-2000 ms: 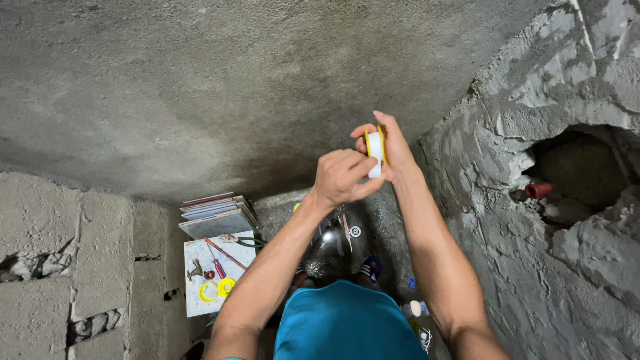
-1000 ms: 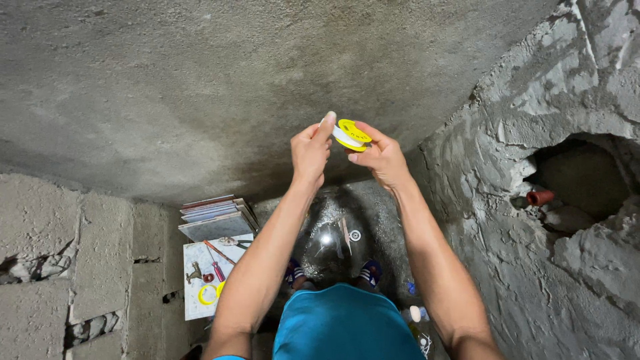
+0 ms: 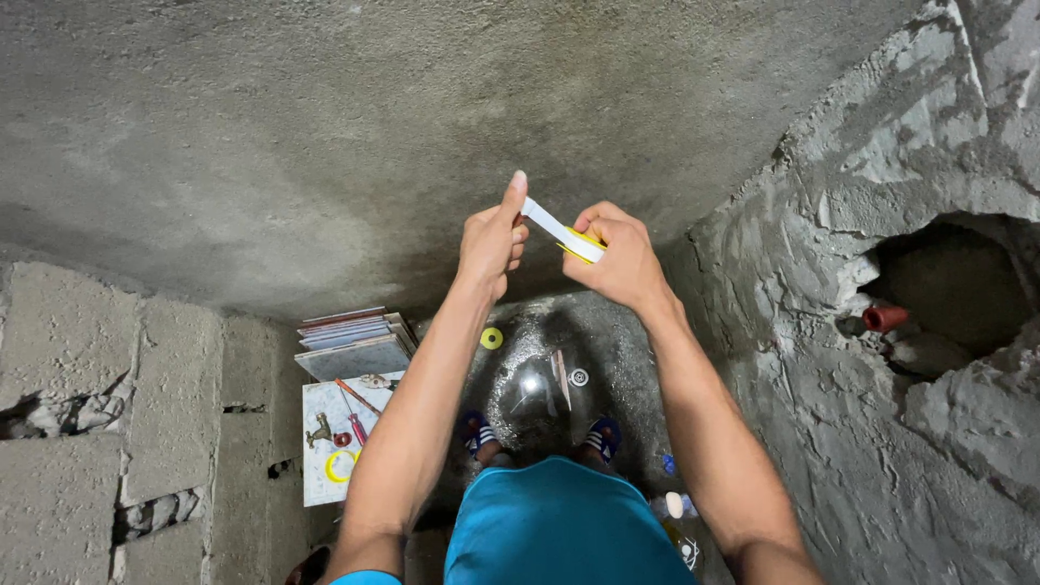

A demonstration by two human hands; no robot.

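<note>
My right hand [image 3: 615, 250] grips a yellow spool of white thread seal tape [image 3: 583, 246] in front of the concrete wall. A short length of the white tape [image 3: 546, 218] runs from the spool up and left to my left hand [image 3: 494, 236], which pinches its end below a raised thumb. At the lower left, a pale tile bears a brass tap [image 3: 322, 431], a screwdriver with a magenta handle [image 3: 357, 428], a reddish-brown fitting [image 3: 342, 439] and a yellow ring [image 3: 340, 465]. My left forearm hides part of that tile.
Stacked tiles [image 3: 357, 349] lean at the left. A yellow disc [image 3: 491, 338] and a round drain cover [image 3: 578, 377] are on the wet floor by my feet. In the rough right wall, a reddish-brown pipe end [image 3: 885, 318] shows inside a broken hole. Block wall [image 3: 171, 398] stands at the left.
A strip of white tape now spans between my hands, which held the spool closer together before. The spool has turned from flat to edge-on. The yellow disc on the floor has come into view.
</note>
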